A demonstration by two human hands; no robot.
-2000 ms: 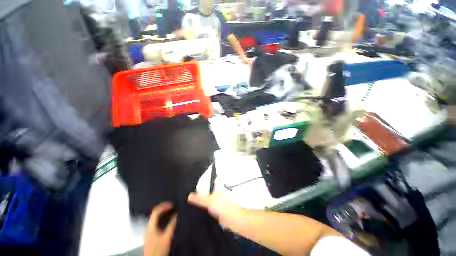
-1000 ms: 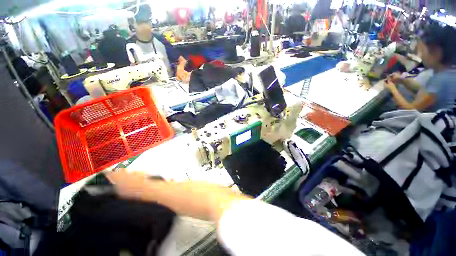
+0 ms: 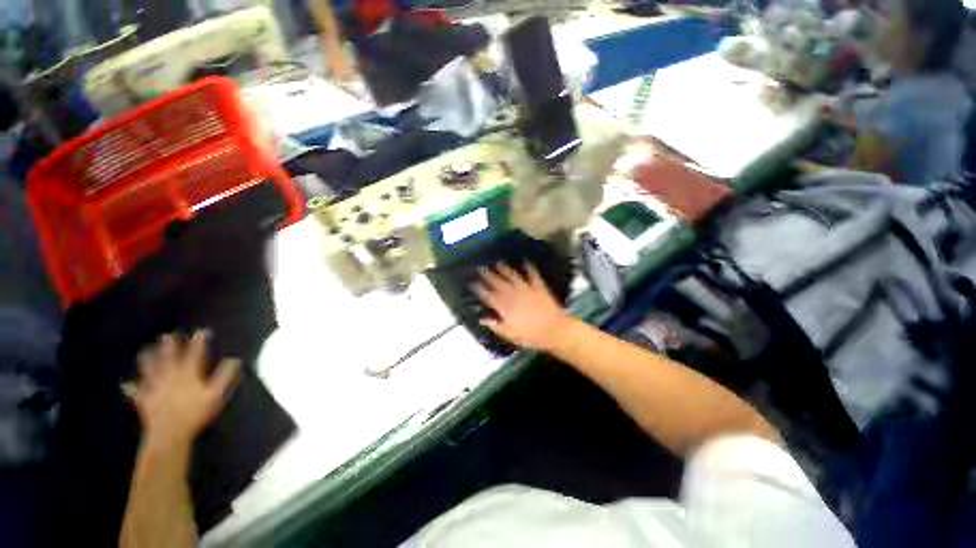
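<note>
A large black panel (image 3: 230, 310) lies left of the sewing machine, partly over the red basket's front. My left hand (image 3: 182, 385) lies on it with fingers spread. My right hand (image 3: 519, 306) rests, fingers apart, on the small black piece (image 3: 546, 262) under the machine arm. The cream sewing machine (image 3: 428, 198) has a green front panel with a lit screen (image 3: 464, 225). The view is blurred, and the needle area cannot be made out. A thin strip or tool (image 3: 412, 351) lies on the white table (image 3: 342, 375).
The red plastic basket (image 3: 161, 177) stands behind left. A phone (image 3: 532, 62) is propped on the machine head. A brown-red flat item (image 3: 669, 180) lies right of the machine. A large grey pile with black bands (image 3: 856, 278) is at the right. A person (image 3: 920, 118) is at the upper right.
The black cloth was gathered low at the left and now lies spread on the table's left side. My right hand has moved right onto the small black piece. My left hand has come into view.
</note>
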